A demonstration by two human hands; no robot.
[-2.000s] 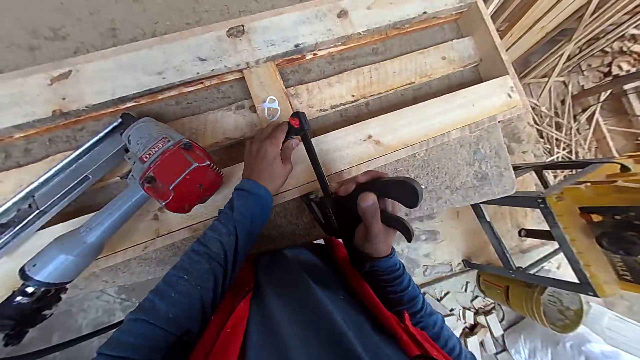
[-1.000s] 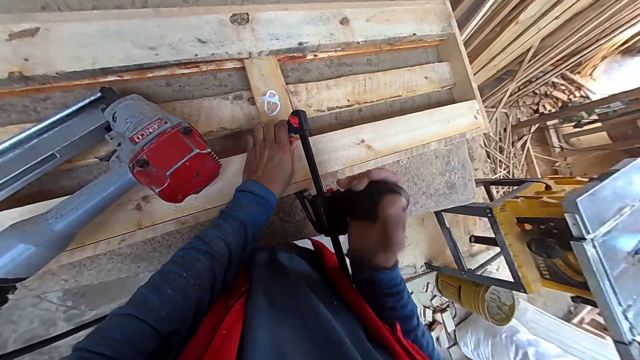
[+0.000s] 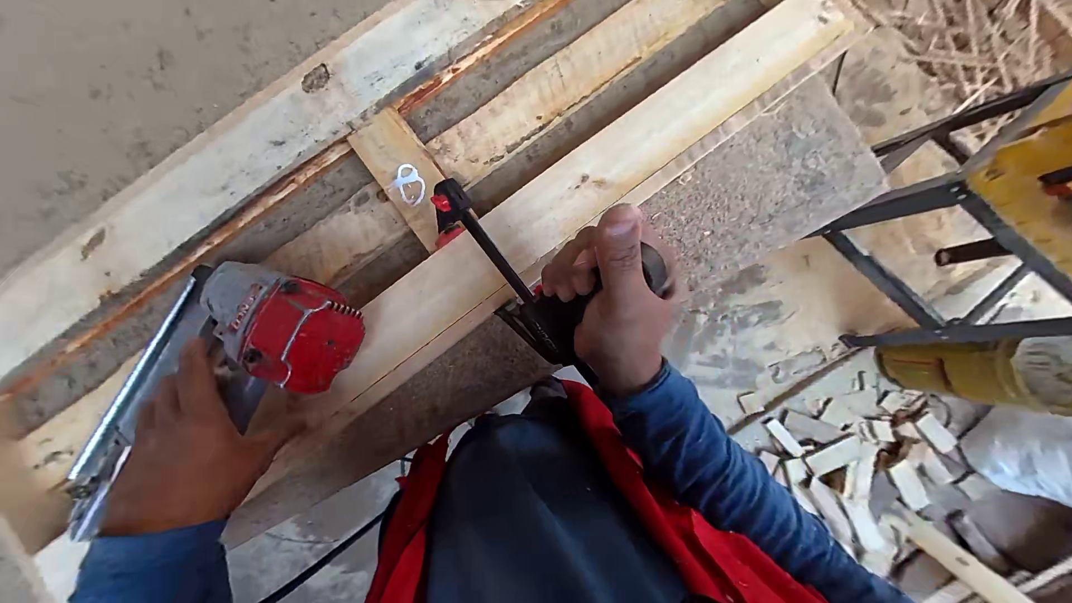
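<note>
My right hand (image 3: 624, 297) is wrapped around the black handle of a bar clamp (image 3: 501, 260). The clamp's bar crosses a long pale board (image 3: 586, 188), and its red-padded jaw sits at the board's far edge, beside a short wooden crosspiece (image 3: 392, 159) with a white mark. At the lower left my left hand (image 3: 197, 440) is on the grey body of a red and grey pneumatic nailer (image 3: 306, 335), which lies on the wooden frame. The fingers partly cover the nailer's handle, so how firmly they close on it is unclear.
A stone-like slab (image 3: 770, 176) lies under the near board. To the right stands a black metal stand (image 3: 904, 276) with a yellow machine (image 3: 1026, 176). Below it are a yellow bucket (image 3: 946, 373) and wood offcuts (image 3: 837, 469) on the floor. A black hose (image 3: 327, 557) runs beside my body.
My left hand has left the board next to the clamp's jaw and moved left to the nailer. My right hand remains at the clamp's handle. The view has turned.
</note>
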